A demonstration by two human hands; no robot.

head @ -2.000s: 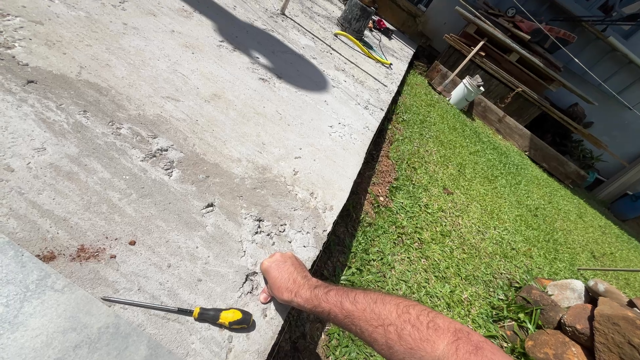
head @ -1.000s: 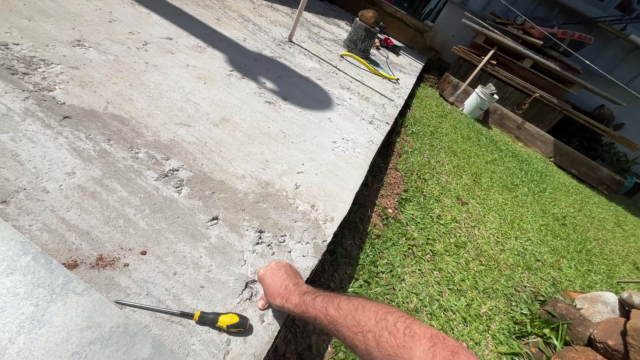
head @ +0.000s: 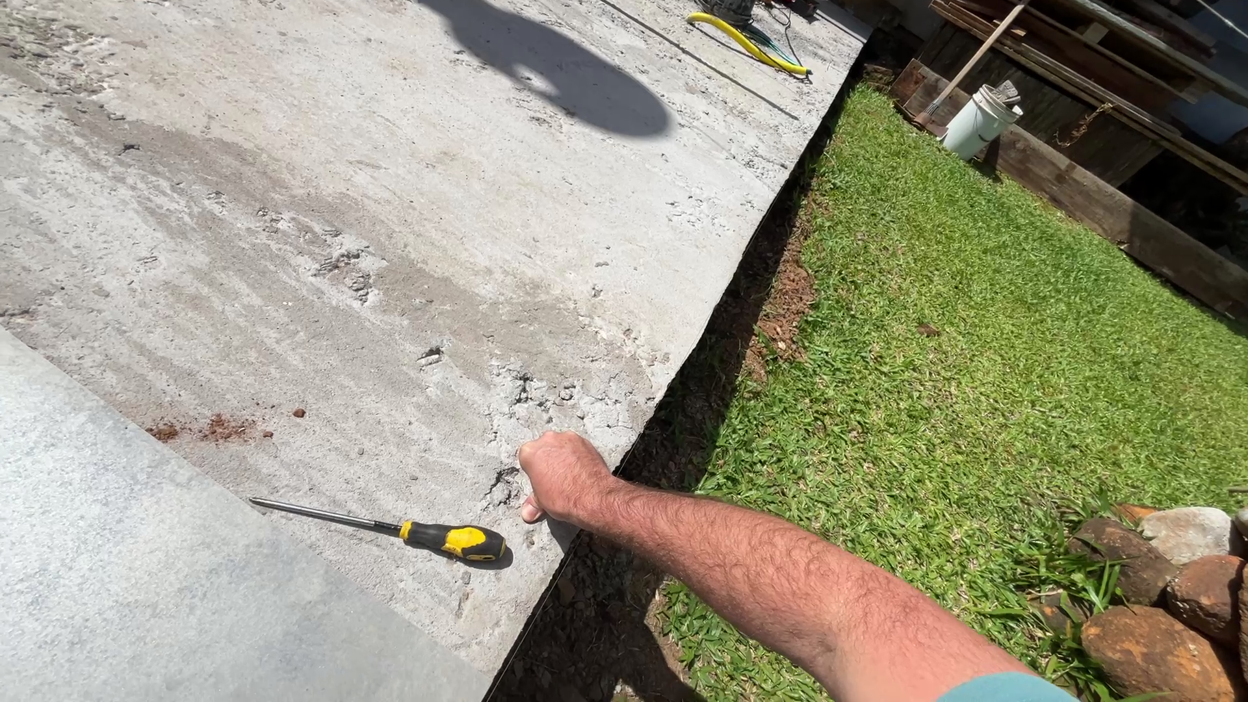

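My right hand point(head: 564, 478) rests with curled fingers on the rough edge of the concrete slab point(head: 468, 224), beside a crumbled patch. Its fingertips are mostly hidden, so whether it holds anything does not show. A screwdriver point(head: 380, 526) with a black and yellow handle lies on the concrete to the left of the hand, its handle end nearest the hand and its shaft pointing left. My left hand is out of the picture. Crumbs of reddish soil point(head: 224, 427) lie above the screwdriver's shaft.
A smooth grey slab point(head: 175, 575) fills the lower left. Along the concrete's edge runs a dark soil gap point(head: 702, 400), with grass point(head: 955, 341) beyond. Rocks point(head: 1160, 643) lie lower right. Farther off are a white bucket point(head: 980, 122), stacked boards point(head: 1102, 58) and a yellow hose point(head: 746, 44).
The view has shifted somewhat. My right hand stays at the slab's edge, and the screwdriver lies where it was.
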